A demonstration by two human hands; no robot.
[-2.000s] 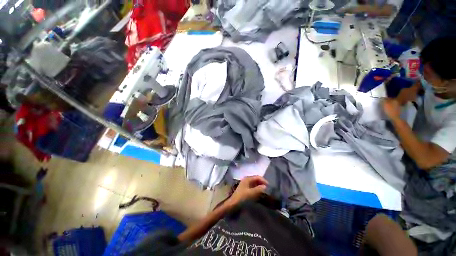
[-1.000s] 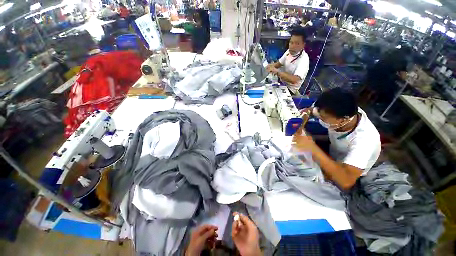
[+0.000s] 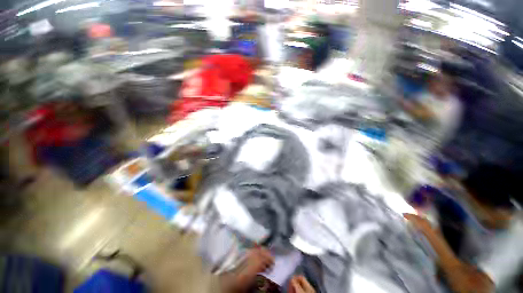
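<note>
The frame is strongly blurred. A large grey garment bundle (image 3: pixel 266 171) with white faces lies on the white table (image 3: pixel 332 151) in front of me. More grey and white garment pieces (image 3: pixel 367 234) lie to its right. My left hand (image 3: pixel 258 262) is low in the middle, at the near edge of the bundle; blur hides whether it holds anything. My right hand (image 3: pixel 301 284) is cut off by the bottom edge, with only part of the fingers showing.
A blurred sewing machine (image 3: pixel 186 157) stands left of the bundle. A coworker (image 3: pixel 487 229) sits at the right, an arm reaching to the table; another person (image 3: pixel 438 109) is behind. Red cloth (image 3: pixel 212 86) lies at the back left. A blue crate (image 3: pixel 109 281) is on the floor.
The view has swung left, so the table and coworkers appear further right. My left hand is now further right in the picture, and my right hand is lower and mostly cut off.
</note>
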